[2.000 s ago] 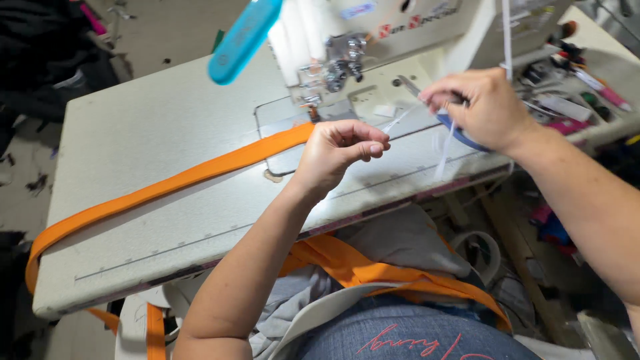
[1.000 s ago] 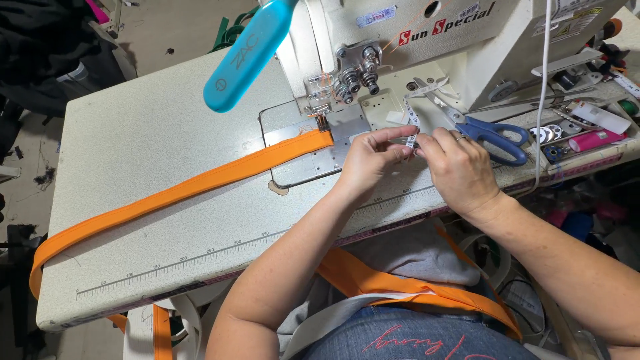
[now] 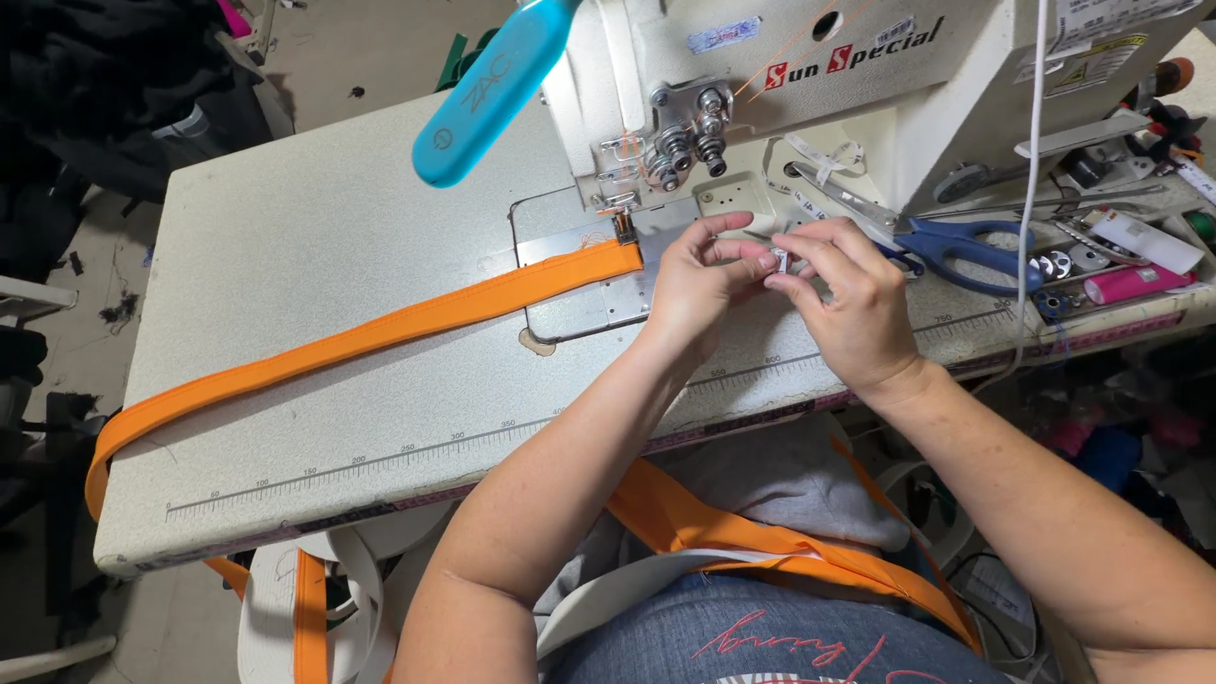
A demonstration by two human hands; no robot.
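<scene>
Between the fingertips of my left hand and my right hand is a small white printed label, pinched from both sides. Both hands are over the bed of a Sun Special sewing machine, right of its presser foot. An orange fabric strip has its end at the foot and runs left across the table, over its left edge. Behind my hands lies a white printed label tape, loosely curled. Blue-handled scissors lie to the right of my right hand.
A turquoise lamp or handle-like device hangs in front of the machine head. A white cord drops at the right, by a tray of bobbins and small tools. More orange fabric lies on my lap; a white roll is below the table.
The scissors were in my right hand two seconds ago and were on the table one second ago. Both hands have since stayed together at the small label.
</scene>
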